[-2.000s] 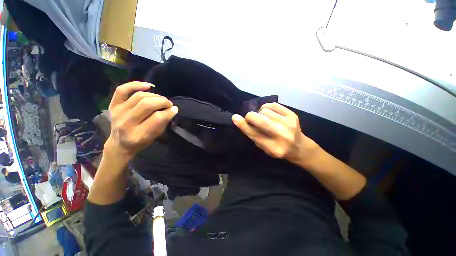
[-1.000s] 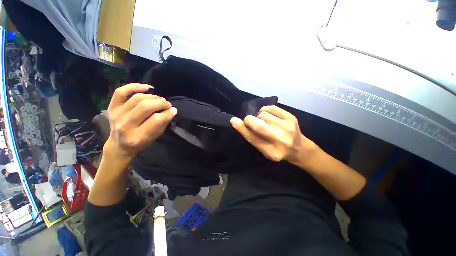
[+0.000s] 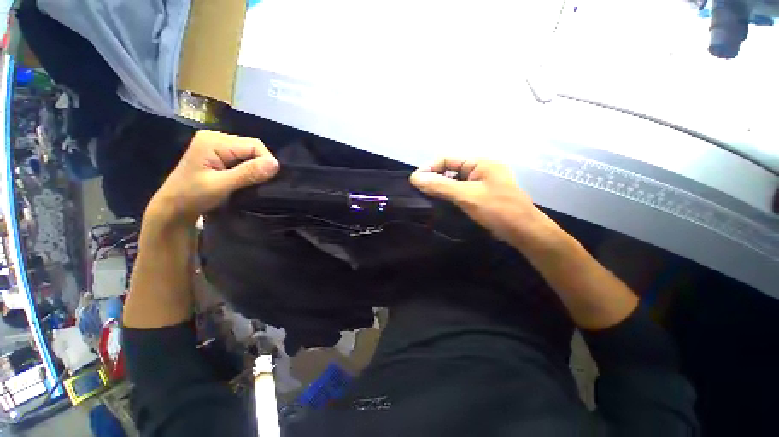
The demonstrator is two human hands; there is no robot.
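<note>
A black garment (image 3: pixel 290 256) hangs between my hands over my lap, in front of the table's edge. Its waistband (image 3: pixel 342 181) is held nearly straight and level. A small shiny buckle (image 3: pixel 368 201) shows on a narrow black band just below the top edge. A pale thread line runs under it. My left hand (image 3: pixel 213 175) pinches the waistband's left end between thumb and fingers. My right hand (image 3: pixel 470 188) pinches its right end. The fingertips behind the cloth are partly hidden.
The white table (image 3: pixel 410 68) has a grey front edge with a printed ruler (image 3: pixel 615 175). A thin cord lies on it. Cardboard (image 3: pixel 209 51) and grey-blue cloth (image 3: pixel 141 51) are at its left end. A blue basket (image 3: pixel 326 386) and scraps lie on the floor. A white stick-like object (image 3: pixel 266 397) is at the bottom.
The waistband has been turned and pulled straighter, and the buckle now shows. My hands are farther apart and slightly higher. The thin loop on the table edge no longer shows.
</note>
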